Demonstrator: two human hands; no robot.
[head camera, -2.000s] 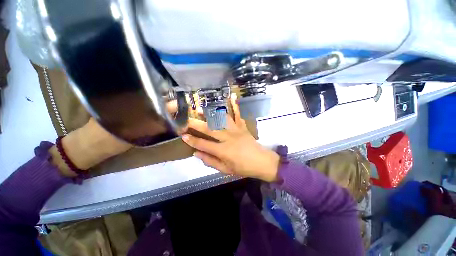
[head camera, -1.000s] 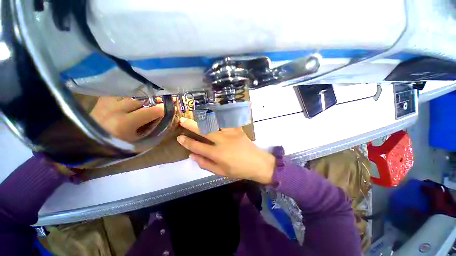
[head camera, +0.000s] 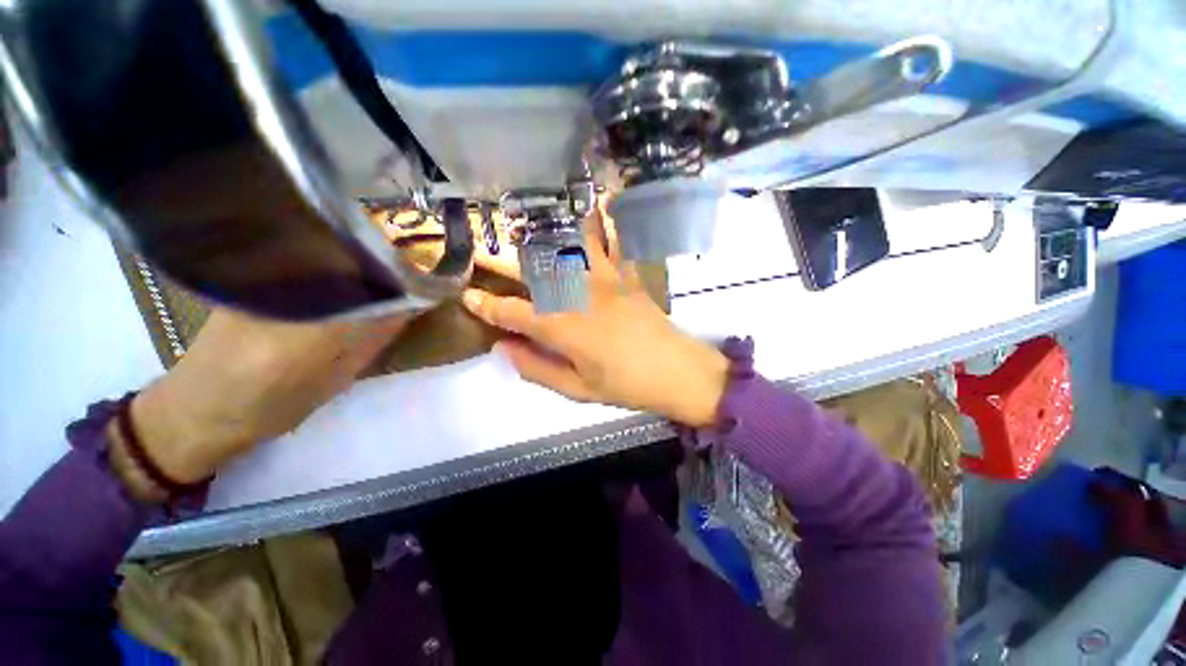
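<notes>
A brown garment panel (head camera: 436, 341) lies on the white machine table under the needle area, with a toothed zipper line (head camera: 159, 306) along its left edge. My left hand (head camera: 267, 377) lies on the panel at the left; its fingertips are hidden behind the glossy dark cover (head camera: 195, 156). My right hand (head camera: 611, 341) lies on the panel's right part, fingers toward the presser foot area (head camera: 492, 228), beside the ribbed grey guard (head camera: 559, 276). The needle itself cannot be made out. Whether either hand grips the cloth is unclear.
The white sewing machine head (head camera: 494, 124) spans the top, with the thread tension assembly (head camera: 670, 111). A smartphone (head camera: 835, 237) lies right of the needle area. Brown cloth (head camera: 234, 605) is heaped below the table edge (head camera: 429, 476). A red stool (head camera: 1021, 410) and blue bin (head camera: 1151, 319) stand right.
The camera view has shifted, so the machine head sits higher. My left hand has moved nearer the table's front edge and shows more beside the dark cover. My right hand stays by the guard.
</notes>
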